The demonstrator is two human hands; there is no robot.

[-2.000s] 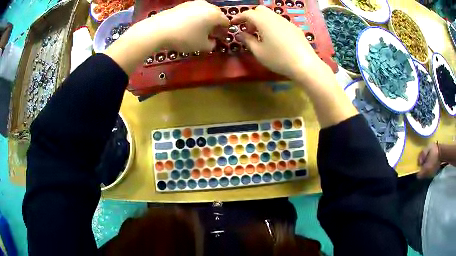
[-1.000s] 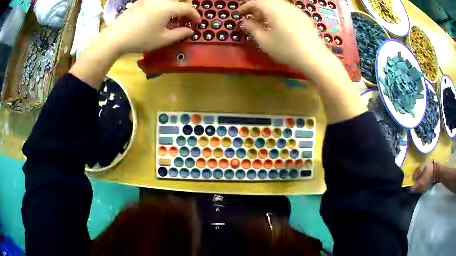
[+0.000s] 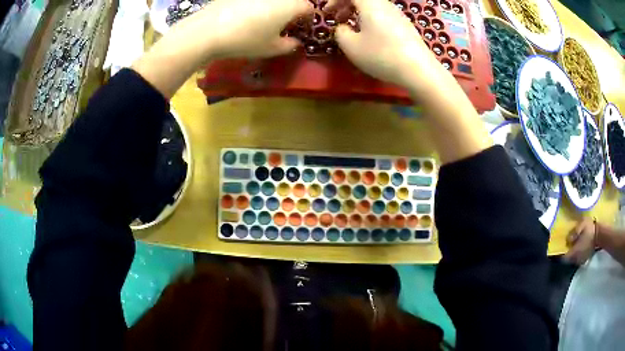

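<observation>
The red fixture (image 3: pixel 274 81) lies at the top of the view, with rows of round holes with shiny centres. My left hand (image 3: pixel 264 26) is over its middle, partly cut off by the top edge, fingers bent down to the holes. My right hand (image 3: pixel 377 34) is close beside it, fingertips at the same holes. Whether either hand holds a small piece cannot be seen. The sample keyboard (image 3: pixel 325 195), pale with multicoloured round keys and a long dark bar, lies nearer me, untouched.
Right: dishes of green pieces (image 3: pixel 554 116), grey-blue pieces (image 3: pixel 531 168), dark green pieces (image 3: pixel 506 58) and yellow pieces (image 3: pixel 581 68), and another person's hand (image 3: pixel 581 240). Left: a tub of black pieces (image 3: pixel 171 164), a brown tray (image 3: pixel 96 68) and a bowl (image 3: pixel 159 15).
My left hand has moved right, closer to my right hand, over the fixture's middle holes. The view has shifted, and the fixture and sample keyboard sit a little differently in it.
</observation>
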